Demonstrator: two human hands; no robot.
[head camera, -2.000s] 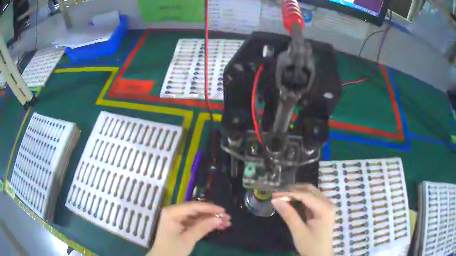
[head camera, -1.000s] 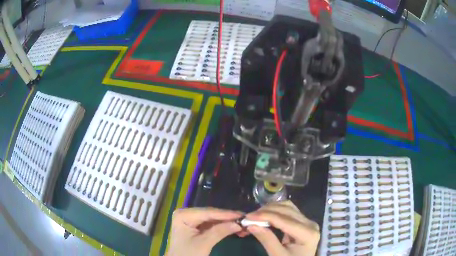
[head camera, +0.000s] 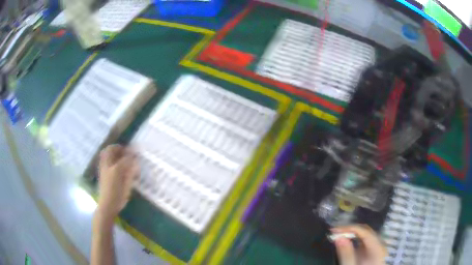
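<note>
The picture is blurred. My left hand (head camera: 118, 176) is at the left edge of the left-hand white tray (head camera: 202, 150); what its fingers hold cannot be told. My right hand (head camera: 360, 244) is at the lower right, just below the fixture nest (head camera: 345, 206), with a small white piece (head camera: 342, 236) at its fingertips. The black test fixture (head camera: 393, 103) stands above my right hand. The right-hand tray (head camera: 422, 225) with rows of small parts lies to the right of that hand.
A tray stack (head camera: 98, 111) stands at the left. A rear tray (head camera: 318, 59) lies inside red tape. A blue bin (head camera: 189, 7) is at the back. A purple strip (head camera: 267, 182) lies along the fixture's black base. A monitor (head camera: 442, 18) shows at the top right.
The view has swung left, so the fixture and trays sit further right. My hands have parted: the left has gone to the left-hand tray, the right stays by the fixture nest.
</note>
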